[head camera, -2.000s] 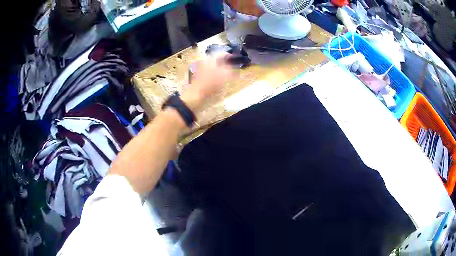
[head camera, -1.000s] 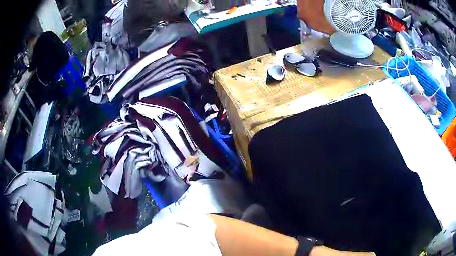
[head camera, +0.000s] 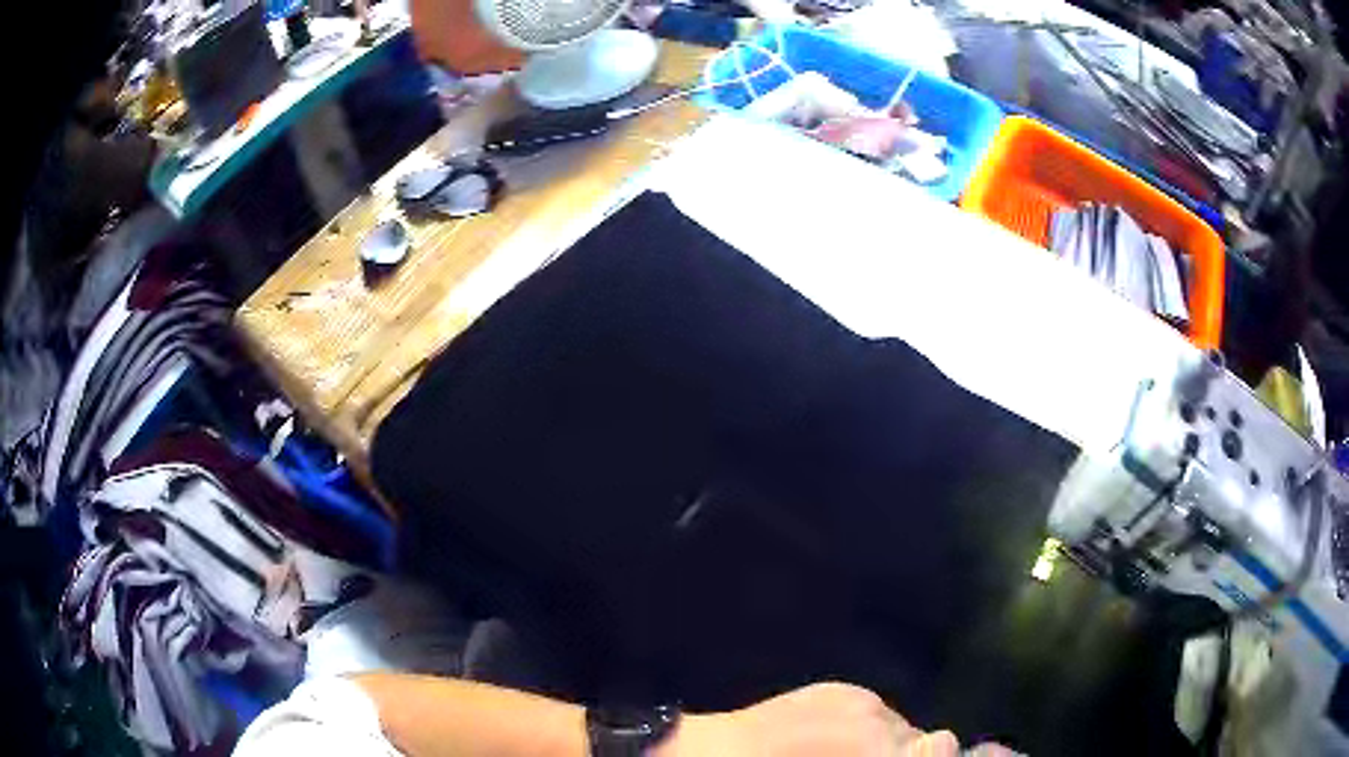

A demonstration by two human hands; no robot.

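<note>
A large black garment panel (head camera: 592, 399) lies face up over the white table and the cardboard's near edge. A short pale mark shows near its middle. The sewing machine (head camera: 1198, 488) stands at the right, with a small lit metal part at the panel's right side. My left hand (head camera: 829, 725), with a dark watch on the wrist, is low over the panel's near part. Its fingers are cut off by the bottom edge, so its hold is hidden. My right hand is not in view.
Cardboard (head camera: 333, 348) at the left holds sunglasses (head camera: 448, 189), a small pale-dark object (head camera: 385, 246) and a white fan (head camera: 587, 67). Blue basket (head camera: 969, 126) and orange basket (head camera: 1206, 281) with strips stand behind the table. Maroon and grey pieces (head camera: 178, 592) are heaped left.
My left hand has left the sunglasses on the cardboard and come down to the panel's near part. The view swung left, then back right, bringing more of the machine into view.
</note>
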